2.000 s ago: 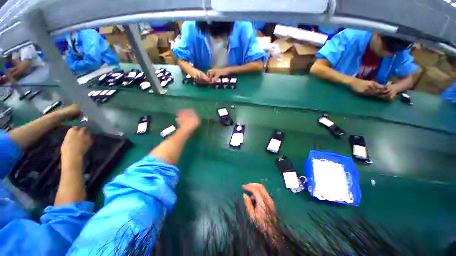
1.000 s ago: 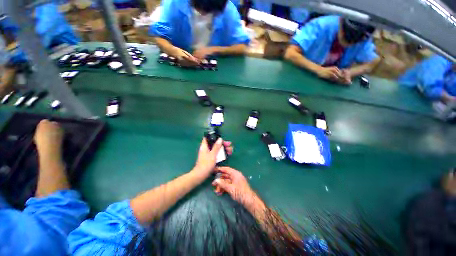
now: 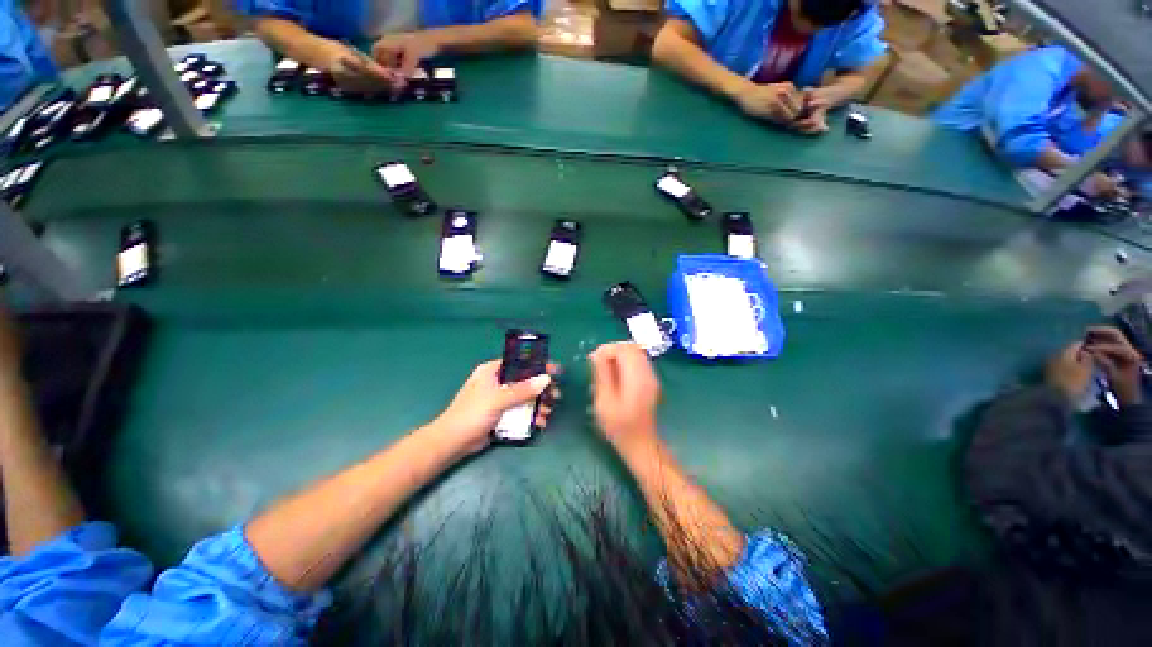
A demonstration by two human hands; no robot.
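A black handheld unit [image 3: 522,367] with a white rectangle on its lower half is in my left hand [image 3: 486,405]. The thumb lies over its front and the fingers wrap its right edge. My right hand [image 3: 625,392] is to the right of the unit, not touching it, with its fingertips drawn together. It is slightly blurred, and whether it holds something small cannot be told. A blue tray [image 3: 771,331] heaped with white parts [image 3: 720,314] stands to the upper right. Another black unit [image 3: 623,301] lies beside it with a thin white loop.
Several units [image 3: 560,249] lie across the green surface [image 3: 316,367]. A black tray [image 3: 101,367] is at the left, with a neighbour's arm [image 3: 32,442] over it. Other people work along the far bench. A dark-sleeved person [image 3: 1055,455] is at the right. A grey metal post [image 3: 158,63] stands upper left.
My left hand has taken a unit from the left and brought it in front of me. My right hand has risen toward the blue tray since one second ago. The view has shifted right.
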